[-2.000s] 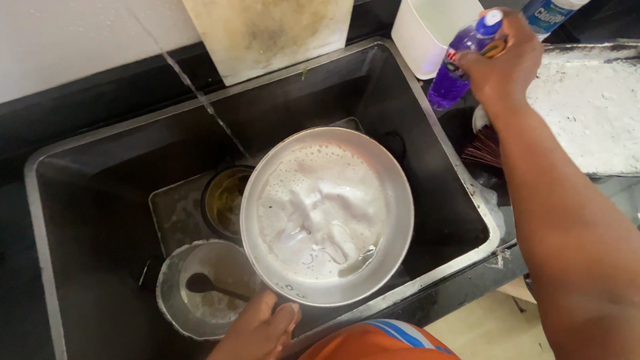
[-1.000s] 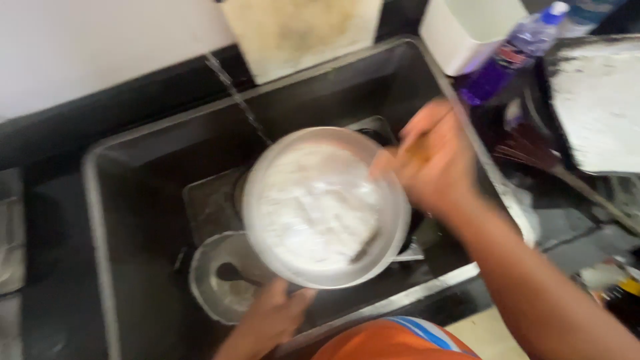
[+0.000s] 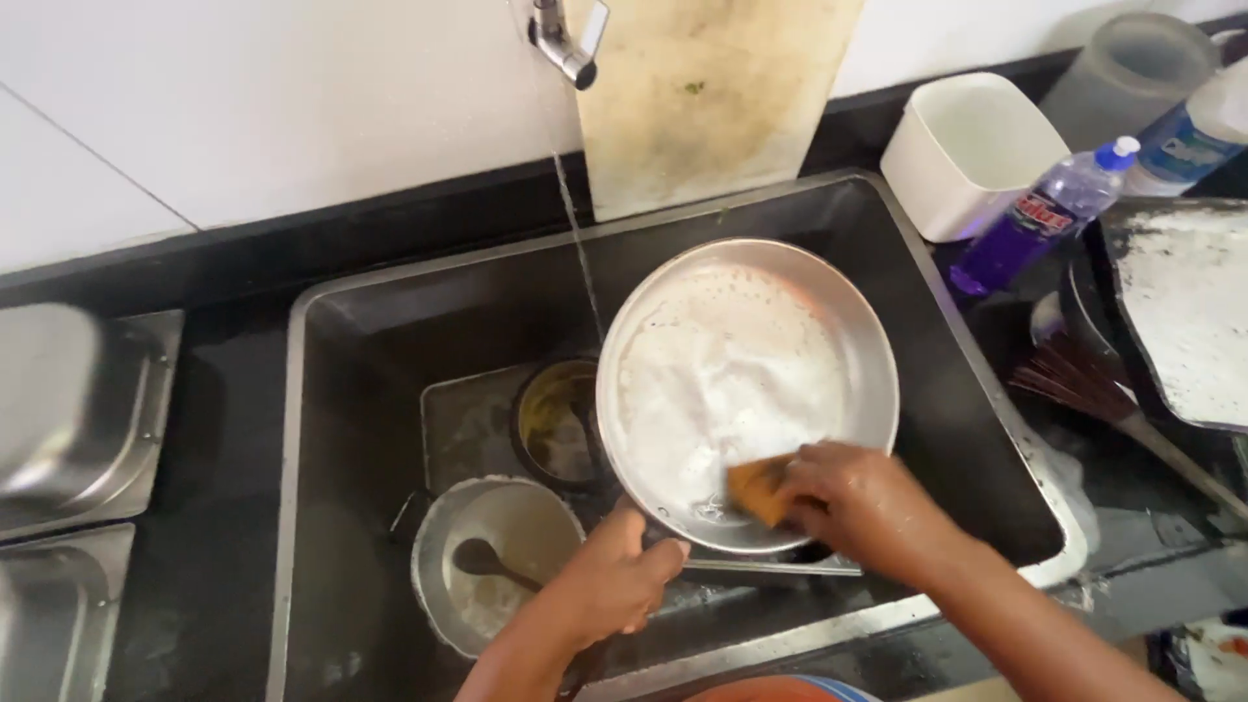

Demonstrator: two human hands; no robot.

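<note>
A round metal pan (image 3: 746,361) is tilted over the dark sink (image 3: 370,331), its inside wet with whitish suds. My left hand (image 3: 619,575) grips the pan at its lower left edge; any handle there is hidden by the fingers. In my right hand (image 3: 848,497) is an orange-brown sponge (image 3: 760,487), pressed on the lower part of the pan's inside. Below and left of the pan, a pot (image 3: 531,526) with cloudy liquid and a dark spoon (image 3: 478,558) stands in the sink, beside a darker pot (image 3: 556,414).
Water runs in a thin stream from the faucet (image 3: 565,49). Right of the sink are a purple soap bottle (image 3: 1038,219), a white plastic container (image 3: 941,180), a whisk-like brush (image 3: 1072,385) and a whitened tray (image 3: 1194,312). Steel pans (image 3: 136,429) lie at left. A stained board (image 3: 707,107) leans behind.
My right hand has let go of the purple bottle, which now stands beside the sink, and has come to the pan with the sponge. My left hand still holds the pan.
</note>
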